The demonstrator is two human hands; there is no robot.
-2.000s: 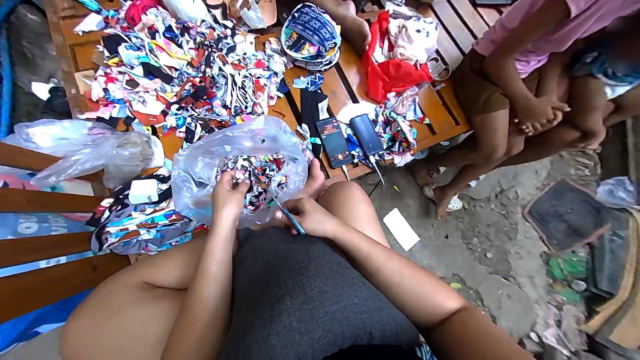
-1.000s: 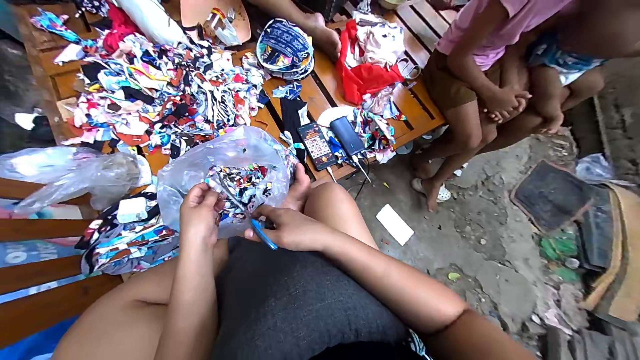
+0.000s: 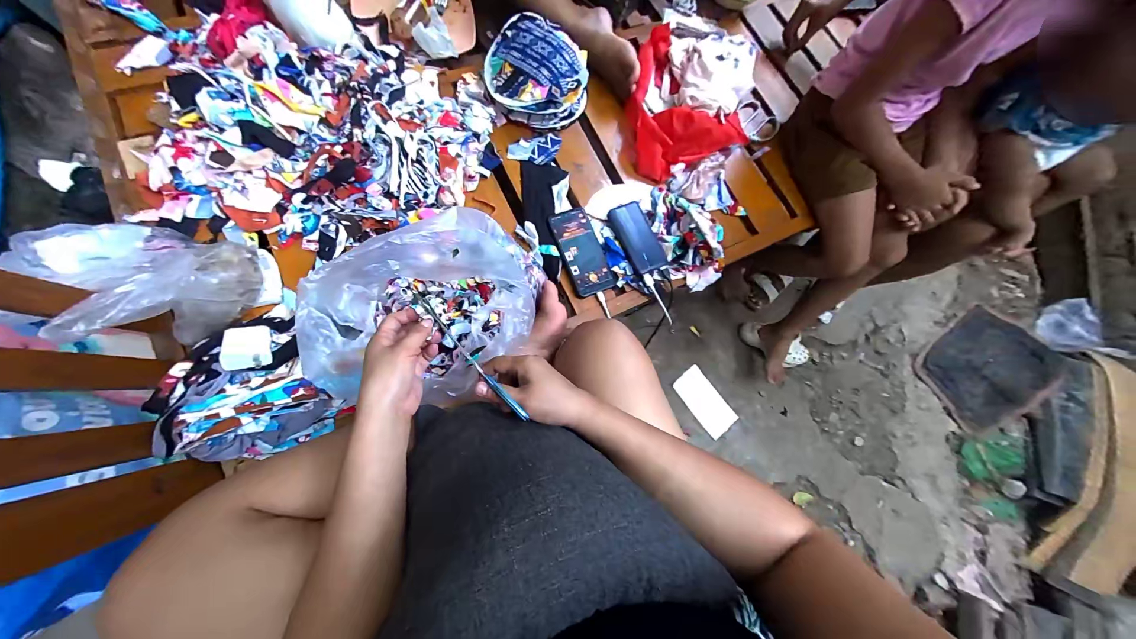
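Observation:
My right hand holds a pair of scissors with blue handles, its blades pointing up and left over an open clear plastic bag. Small cut fabric pieces in many colours lie inside the bag. My left hand is at the blade tips with thumb and fingers pinched together; a small scrap seems to be between them, though it is hard to make out. A large heap of fabric scraps spreads over the wooden slatted bench beyond the bag.
A phone and a power bank with cables lie right of the bag. Behind are a patterned cloth bundle and red cloth. More cloth lies at left. A person in pink sits at right with a child.
The scissors in my right hand have swung to point more up and left than a second ago. My left hand stays near the blades over the bag.

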